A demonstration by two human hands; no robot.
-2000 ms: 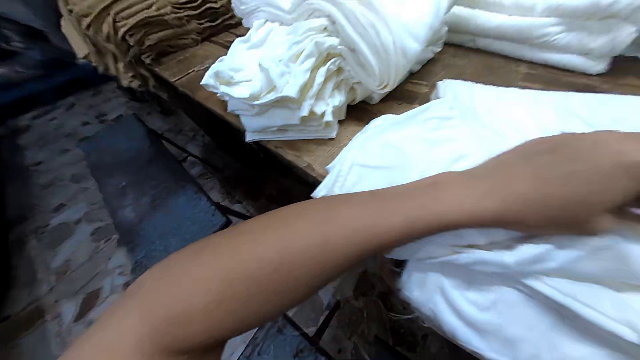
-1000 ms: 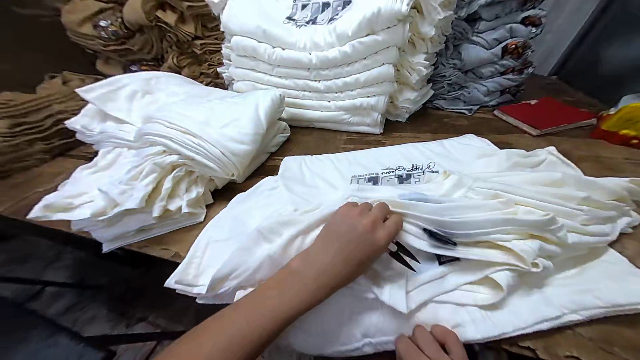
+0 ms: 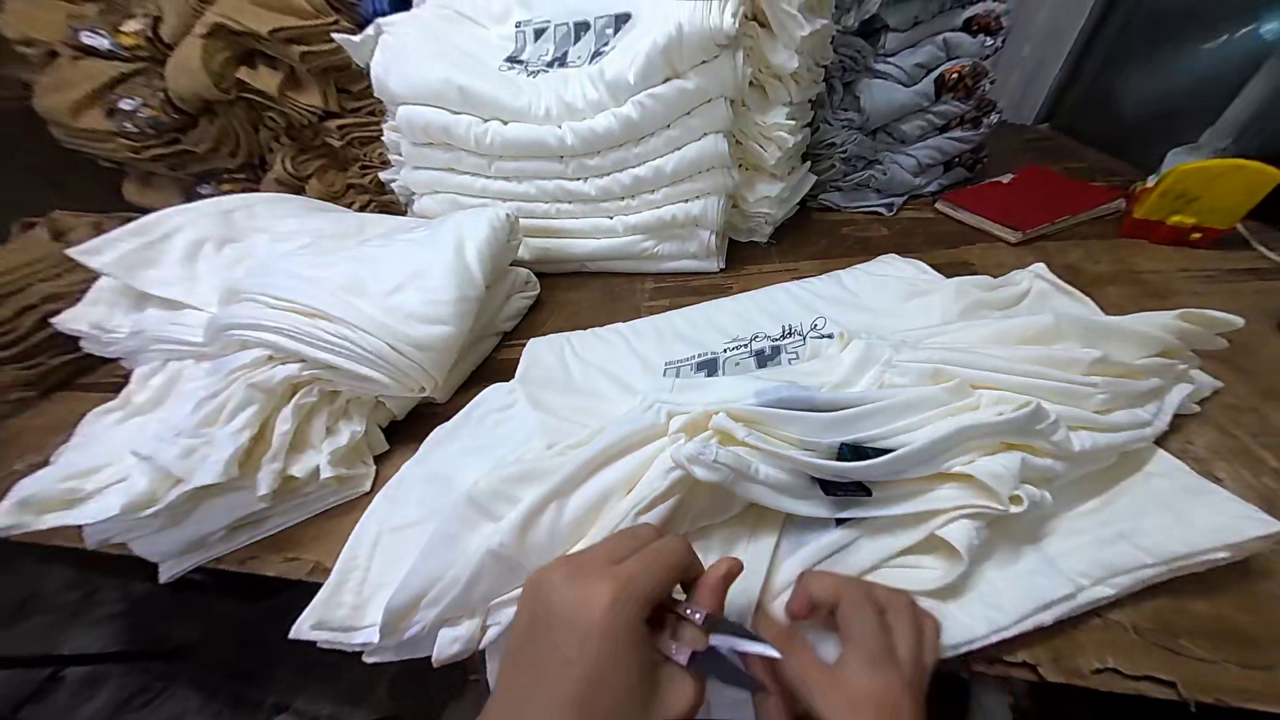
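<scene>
Small metal scissors (image 3: 725,645) are gripped in my left hand (image 3: 610,625), their blades pointing right. Close to the blade tips, my right hand (image 3: 860,645) pinches the near edge of a white shirt. Both hands are low in the view, at the front of a spread pile of white shirts (image 3: 580,400) lying on the table. The pile has bunched necklines with dark neck labels (image 3: 845,487) and a grey and black print (image 3: 750,350) on its far part. How the fabric runs between my fingers is partly hidden.
Folded white shirts (image 3: 300,290) lie at the left, and a tall white stack (image 3: 560,130) stands behind. Brown garments (image 3: 250,90) are at the back left, grey ones (image 3: 900,100) at the back right. A red book (image 3: 1035,200) and a yellow and red object (image 3: 1200,200) rest on the wooden table (image 3: 1190,400).
My left hand, with the scissors, has moved from the bunched necklines down to the pile's near edge, beside my right hand. The view swung widely after the earliest frame.
</scene>
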